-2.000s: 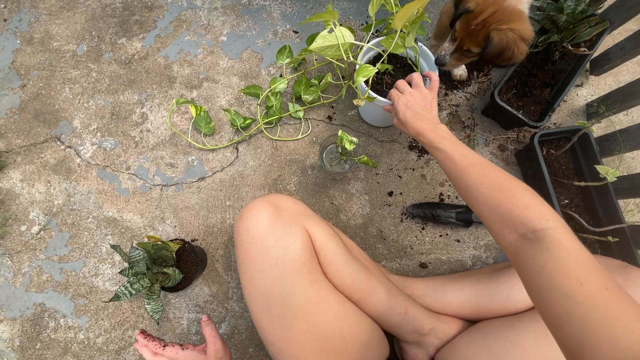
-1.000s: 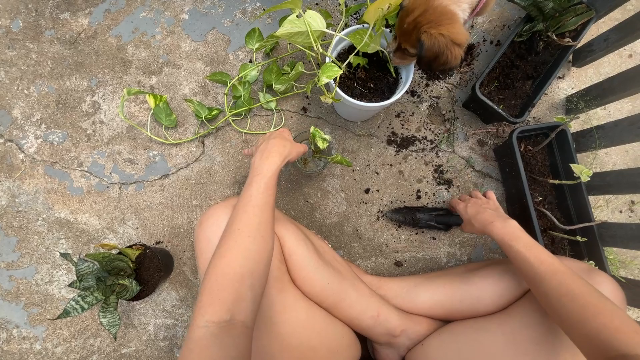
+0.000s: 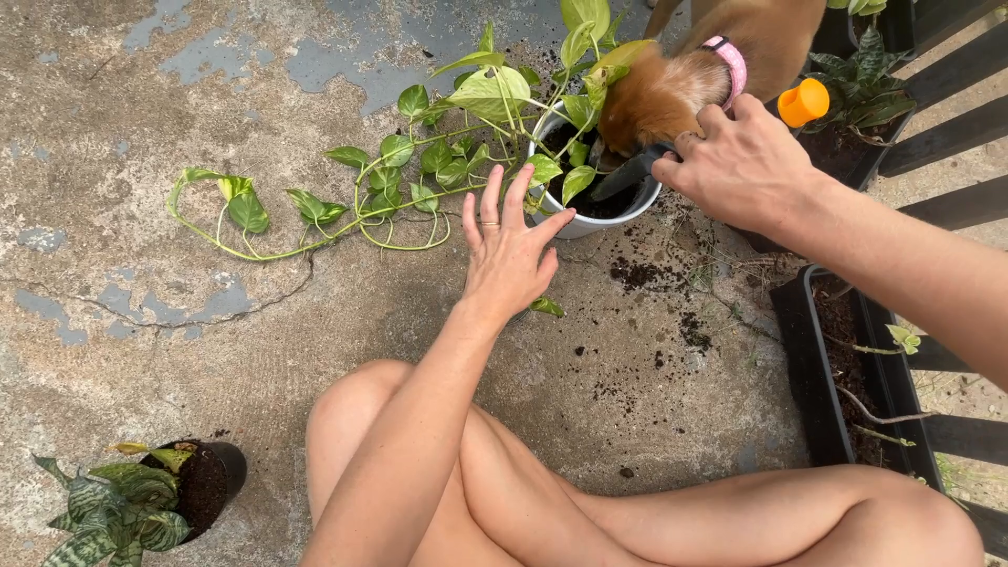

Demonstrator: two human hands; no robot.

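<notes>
My right hand (image 3: 736, 165) grips the handle of a hand trowel with an orange end (image 3: 803, 102). The trowel's dark blade (image 3: 618, 179) reaches over the rim into the soil of a white pot (image 3: 587, 227). A trailing pothos (image 3: 488, 93) grows from that pot, its long vine lying leftward on the concrete. My left hand (image 3: 508, 248), fingers spread, holds nothing and hovers beside the pot's left side, over the vine. Behind this hand a small leafy cutting (image 3: 547, 307) shows; its glass is almost wholly hidden.
A brown dog (image 3: 657, 98) with a pink collar (image 3: 728, 63) has its head at the pot. Black planter boxes (image 3: 815, 378) line the slatted fence on the right. Spilled soil (image 3: 642, 274) dots the concrete. A snake plant (image 3: 118, 512) in a dark pot lies tipped at lower left.
My right hand has raised the trowel from the ground to the white pot. My left hand has moved from beside the glass toward the pot. The dog's head is now over the pot.
</notes>
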